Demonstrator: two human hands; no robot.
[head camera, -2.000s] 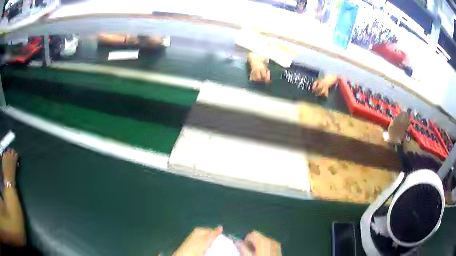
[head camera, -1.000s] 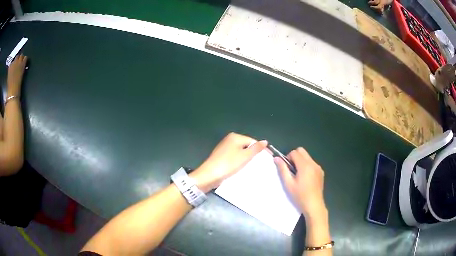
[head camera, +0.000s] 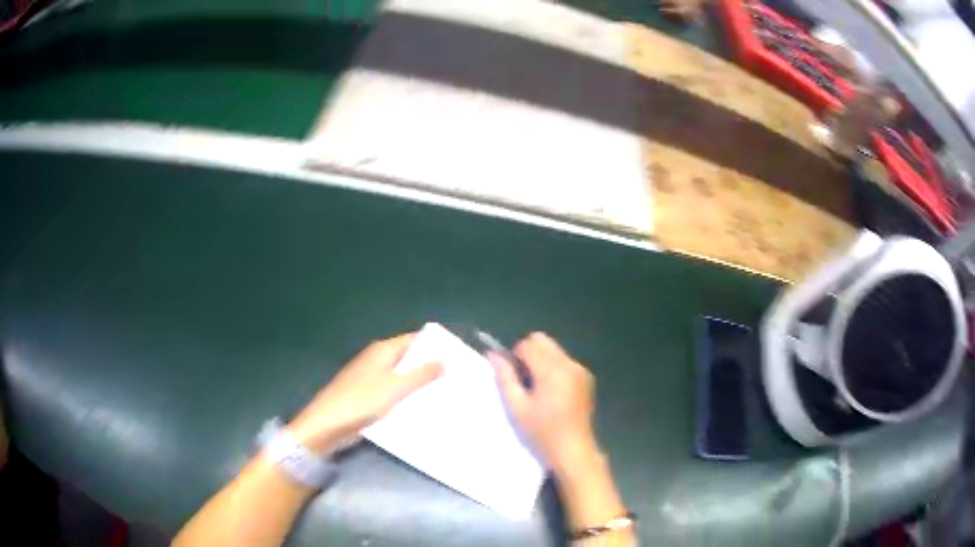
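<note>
A white paper sheet (head camera: 462, 425) lies at the front edge of the green mat, tilted. My left hand (head camera: 369, 387), with a light watch on the wrist, holds the sheet's upper left edge, thumb on top. My right hand (head camera: 551, 393), with a thin bracelet, is closed around thin dark and silver tweezers (head camera: 505, 356) at the sheet's upper right. The tweezers' tip points up and left, beside the sheet's top corner. The picture is blurred, so the fingertips and the tip are unclear.
A dark smartphone (head camera: 724, 390) lies right of my hands, beside a white desk fan (head camera: 903, 342) with a cable. Beyond the mat are a white board (head camera: 492, 144), a brown-stained wooden board (head camera: 727, 198) and red parts trays (head camera: 786, 59). Another person's hand is at the far right.
The view has turned left and up, so hands and sheet sit further left and lower. My left thumb has moved off the tweezers onto the sheet. The other person's arm has left the left side.
</note>
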